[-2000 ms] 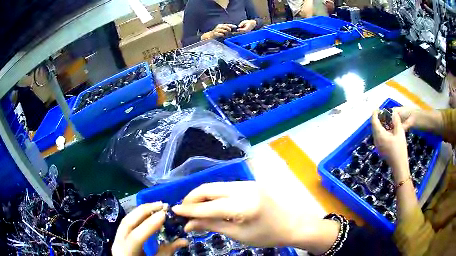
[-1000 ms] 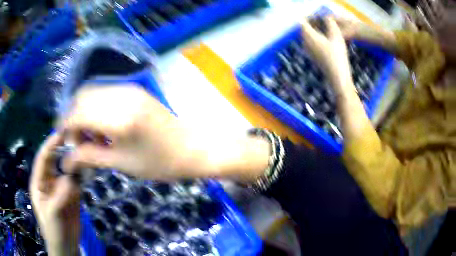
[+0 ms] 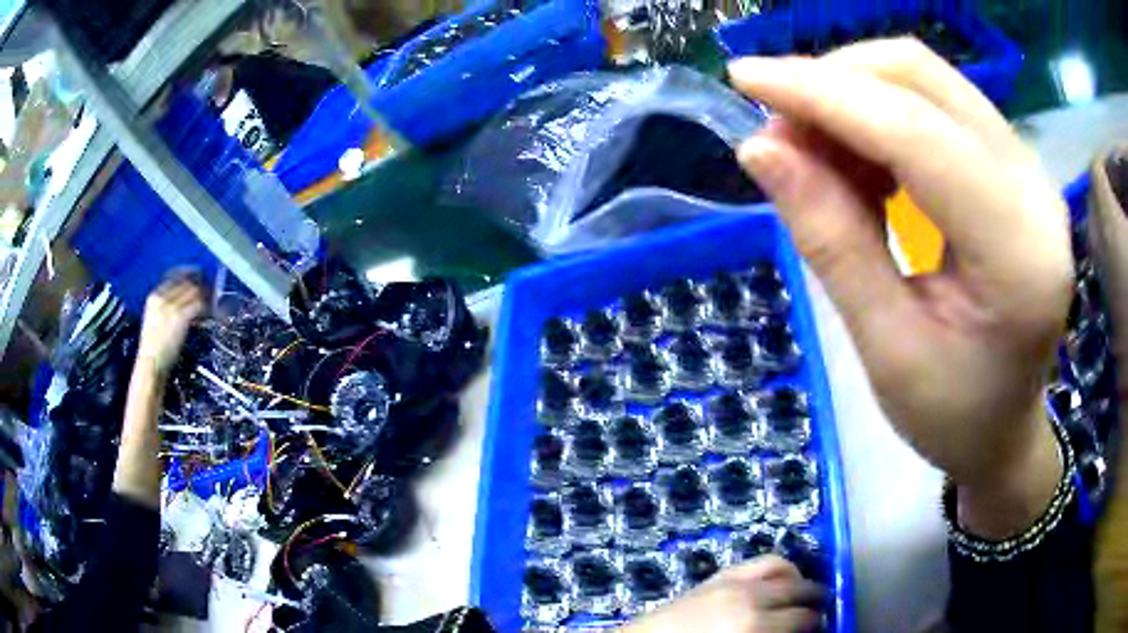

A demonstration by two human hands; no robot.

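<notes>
A blue tray (image 3: 495, 495) stands before me with rows of silvery modules with round black tops (image 3: 637, 507). My left hand (image 3: 742, 603) is low in the picture, cut off by the bottom edge, its fingers at a module near the tray's lower right corner; whether it grips one is hidden. My right hand (image 3: 922, 247) is raised above the tray's right side, thumb and forefinger apart, with nothing visible between them. An open clear bag (image 3: 575, 223) with a dark heap inside lies behind the tray.
Black round housings with coloured wires (image 3: 359, 402) are piled left of the tray. Another person's hand (image 3: 177, 301) is over the far side of that pile. Further blue trays (image 3: 532, 56) stand behind, and a metal post (image 3: 173, 186) crosses the upper left. Part of another tray shows at right.
The view has turned left and down. My hands, earlier together at a small part, are now apart: the left is down in the tray, the right raised. The module between them is no longer seen.
</notes>
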